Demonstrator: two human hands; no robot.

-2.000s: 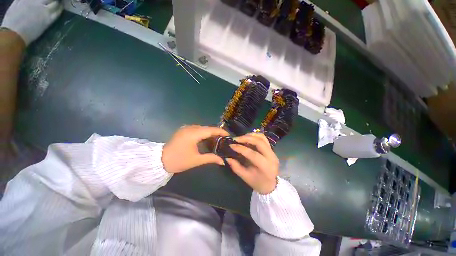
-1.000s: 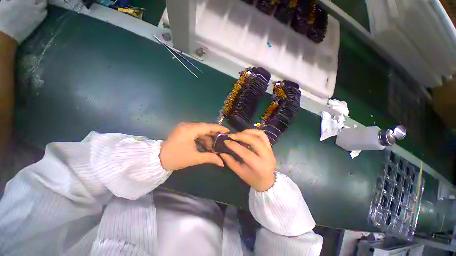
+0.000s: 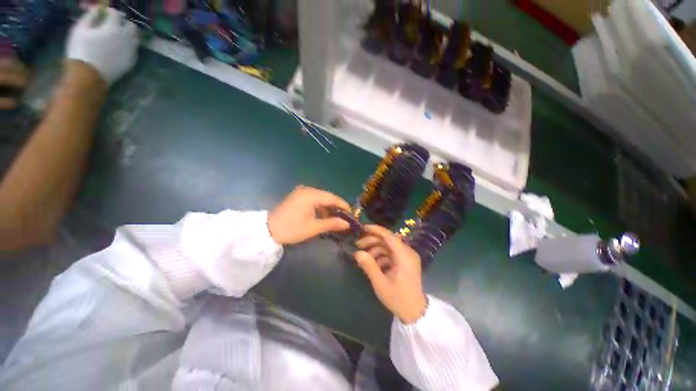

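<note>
A small dark watch part (image 3: 348, 227) is between my two hands, mostly hidden by the fingers and blurred. My left hand (image 3: 311, 217) grips it from the left with thumb and fingers. My right hand (image 3: 389, 267) is at its right side with curled fingers; whether it holds the part too is hard to tell. Just beyond my hands, two stacked rows of screen modules lie side by side on the green mat, the left row (image 3: 395, 183) and the right row (image 3: 446, 210), both dark with gold along the left edge.
A white foam tray (image 3: 427, 122) with dark-and-gold rows stands behind. Tweezers (image 3: 311, 128) lie by the post. Tissue (image 3: 530, 223), a white bottle (image 3: 568, 253) and a blister tray (image 3: 635, 336) are at right. A neighbour's gloved hand (image 3: 103, 46) and forearm are at far left.
The view has shifted, so the bench things sit lower and further right. My right hand's fingers have drawn back from over the part and curled. More of the neighbour's arm shows.
</note>
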